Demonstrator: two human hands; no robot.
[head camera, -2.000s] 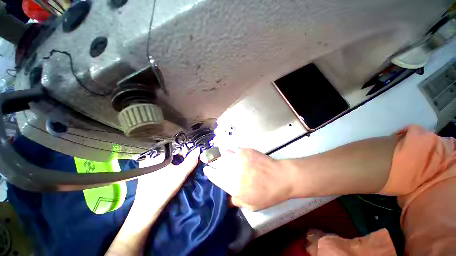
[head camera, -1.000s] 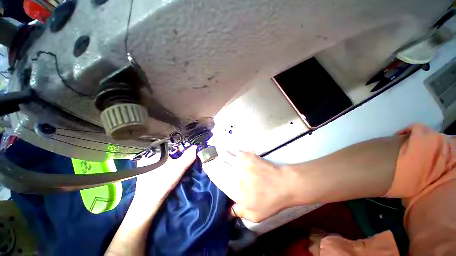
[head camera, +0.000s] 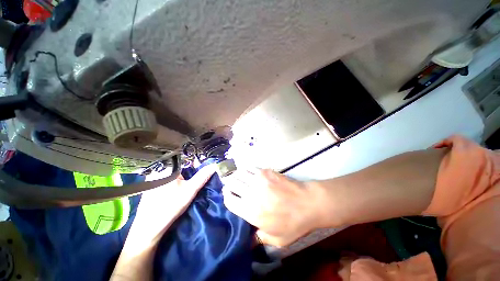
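Shiny navy fabric (head camera: 205, 230) lies bunched under the machine head and hangs down at the front. My left hand (head camera: 170, 200) lies on it left of the brightly lit presser foot area (head camera: 211, 151), with its fingertips partly hidden by the curved metal guard and machine head. My right hand (head camera: 271, 203) is right of the foot, its fingers curled at the fabric's right edge. A small pale knob (head camera: 226, 167) sits between my hands. The needle and stitching point cannot be made out in the glare.
The sewing machine head (head camera: 219, 60) fills the top, with a ribbed tension dial (head camera: 130, 126) and curved guard (head camera: 82, 195). A neon tag (head camera: 103, 206) hangs at left. A smartphone (head camera: 341, 100) and dark tools (head camera: 427, 82) lie on the bed at right.
My right hand's fingers have curled more at the fabric edge. My left hand has shifted slightly left and down. The machine head appears shifted a little left in view.
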